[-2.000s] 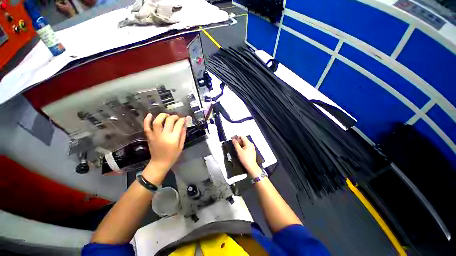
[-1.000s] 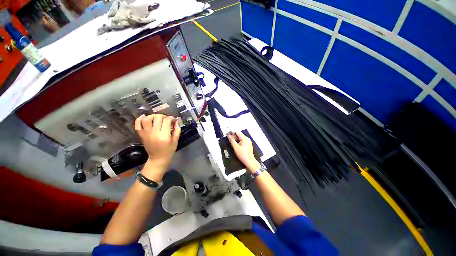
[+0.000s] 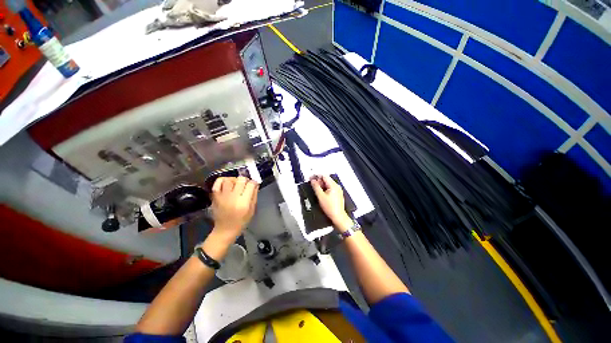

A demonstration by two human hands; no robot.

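Note:
My left hand (image 3: 234,201) is in front of the machine's clear guard (image 3: 154,157), its fingers curled together near the lower right edge; whether it holds something small cannot be told. Metal blocks of the machine head (image 3: 201,127) show behind the guard. My right hand (image 3: 329,199) is over the dark tray (image 3: 315,218) on the white side table, fingertips together at its upper edge; whether they hold something is too small to tell. A small shiny thing lies on the tray beside my right hand.
A big bundle of black strips (image 3: 388,141) lies at the right. The lower metal fixture (image 3: 275,244) with a black knob and a whitish cup (image 3: 232,263) are near my lap. A grey cloth (image 3: 184,15) and a blue-white bottle (image 3: 57,53) are on the machine top.
My left hand has moved down and a little right, from in front of the metal blocks to the guard's lower edge. My right hand has stayed at the dark tray. The view has shifted slightly.

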